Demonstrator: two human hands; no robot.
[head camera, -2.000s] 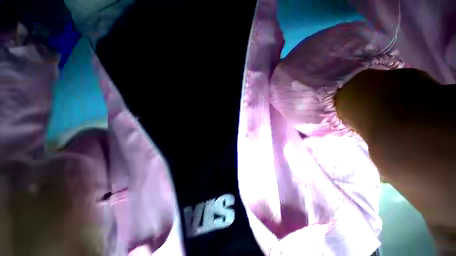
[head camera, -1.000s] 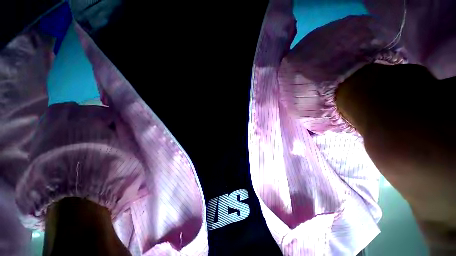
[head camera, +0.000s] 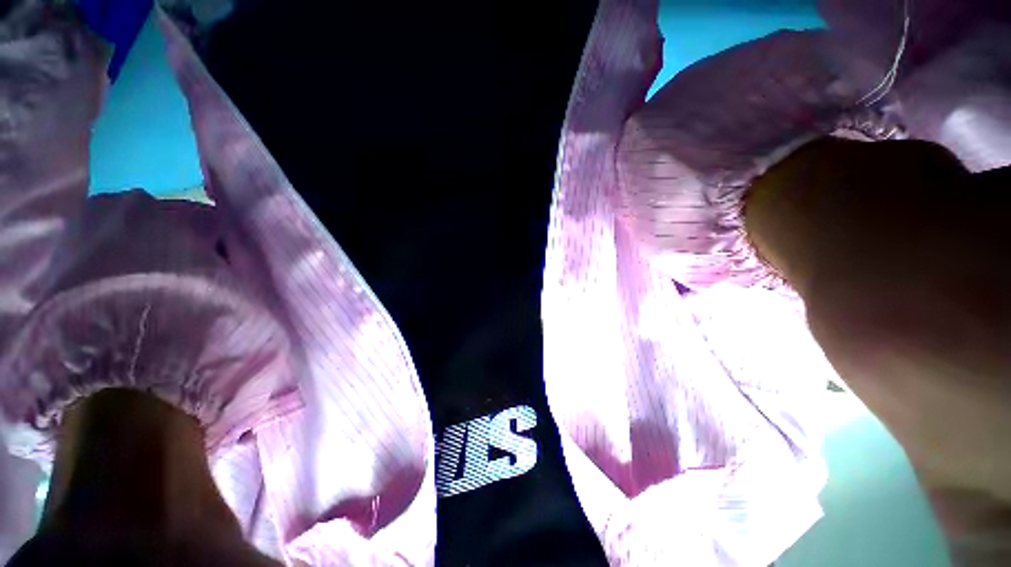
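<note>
The wearer's pink striped gown (head camera: 333, 332) hangs open over a black top (head camera: 443, 244) with white lettering. A bare wrist and forearm (head camera: 131, 476) comes out of the elastic cuff at the lower left and runs off the bottom edge. A larger, dark, blurred bare arm (head camera: 865, 277) comes out of the other cuff and runs off the right and bottom edges. No fingers of my left hand or my right hand show. Whatever they hold is out of the picture.
Light blue surfaces show at the upper left (head camera: 144, 133) and upper right (head camera: 732, 39). A pale green surface (head camera: 865, 498) shows at the lower right. A dark blue patch (head camera: 116, 28) is at the top left. A loose thread hangs near the right cuff.
The blurred shape at the lower left has given way to a cuff and forearm, which have since shifted slightly up and left. The right-side arm has hardly moved.
</note>
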